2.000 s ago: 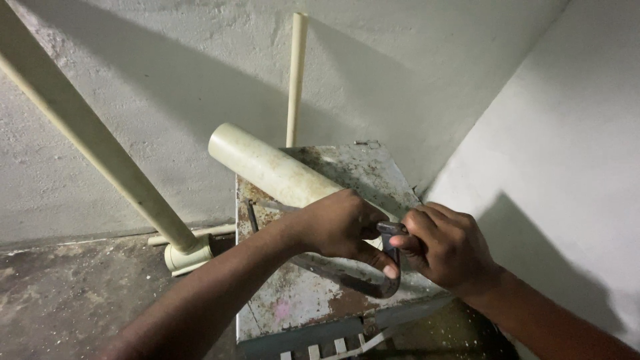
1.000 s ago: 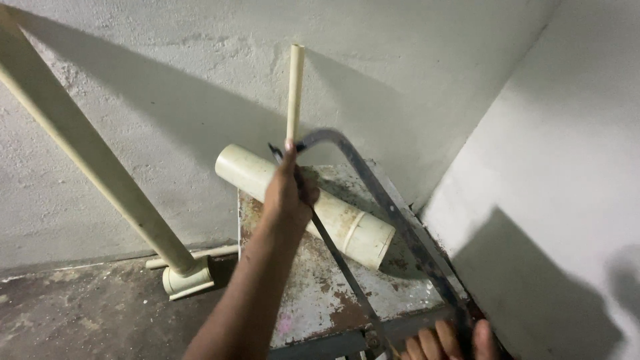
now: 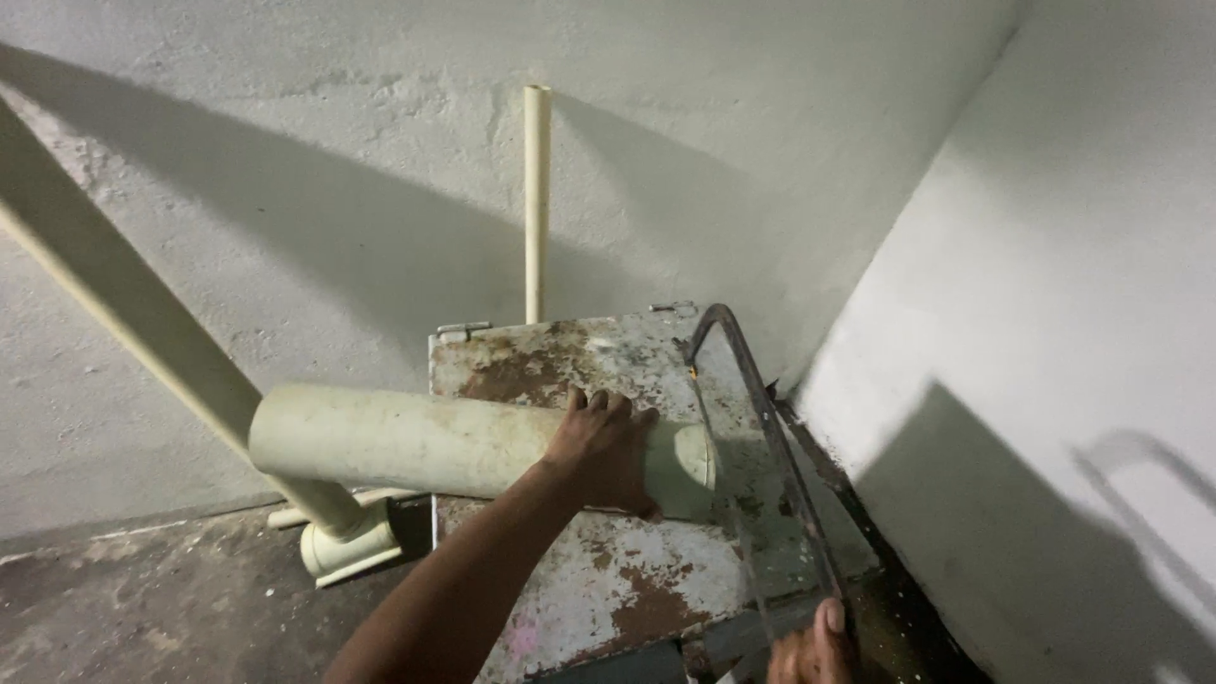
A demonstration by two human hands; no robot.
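Observation:
A thick cream plastic pipe [image 3: 408,439] lies across a rusty, paint-flaked metal cabinet top [image 3: 570,608], its left end sticking out past the edge. My left hand [image 3: 605,454] is laid over the pipe near its right end, fingers on the far side and thumb on the near side. My right hand [image 3: 815,651], partly cut off by the bottom edge, grips a hacksaw [image 3: 774,427] at its near end. The saw's thin blade runs just right of the pipe's right end; whether it touches the pipe, I cannot tell.
A long cream pipe [image 3: 161,304] leans at the left, its lower end at a pipe fitting [image 3: 350,546] on the floor. Behind the cabinet a thin pipe [image 3: 538,204] stands upright near the wall. Another wall [image 3: 1064,313] rises close on the right.
My left hand has left the hacksaw's far end and come down onto the thick pipe. That pipe has turned from slanting to nearly level across the cabinet. My right hand keeps hold of the saw.

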